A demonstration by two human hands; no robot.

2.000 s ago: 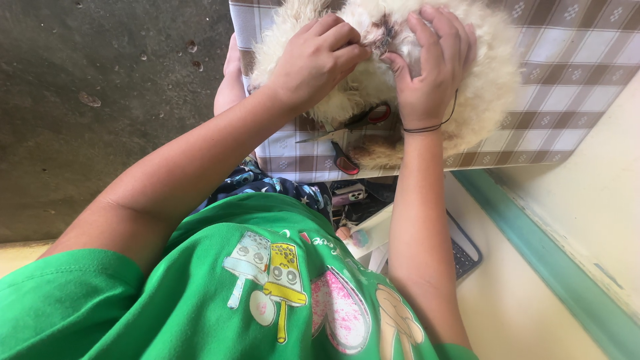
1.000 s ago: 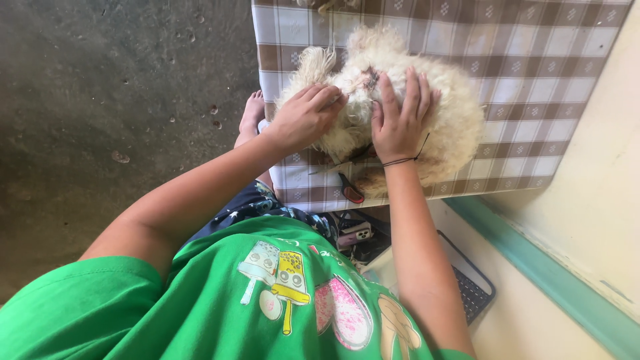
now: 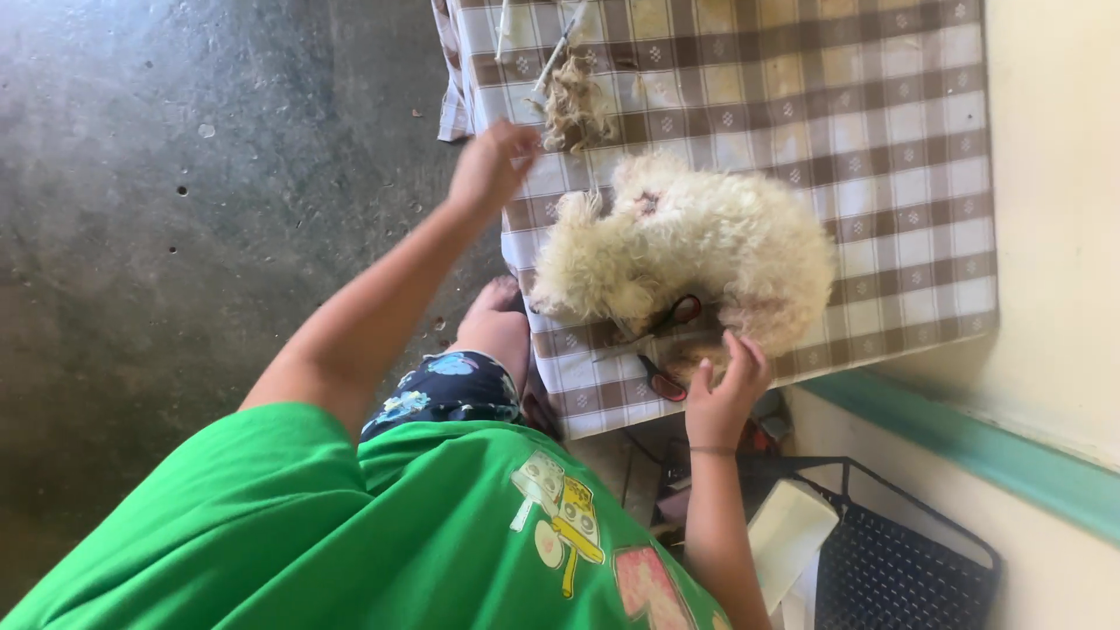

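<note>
A curly cream-white dog (image 3: 700,236) lies curled on a checked tablecloth, with a dark, reddish patch (image 3: 648,203) in its fur. My left hand (image 3: 499,166) is raised at the table's left edge, fingers bent, beside a clump of cut tan hair (image 3: 576,105); whether it pinches anything is unclear. Scissors with black and red handles (image 3: 667,381) lie spread against the dog's near side, blades partly hidden by fur. My right hand (image 3: 726,385) has its fingers apart at the near table edge, by brownish fur and right of the scissors.
Two thin white sticks (image 3: 560,48) lie near the hair clump on the brown-and-white tablecloth (image 3: 910,219). A pale wall (image 3: 1050,219) with a green band stands at the right. Below the table edge is a dark perforated rack or chair (image 3: 910,542).
Both hands have come off the dog's fur: the left moved up and left to the hair clump, the right back to the near table edge. The view has shifted, showing more of the tabletop.
</note>
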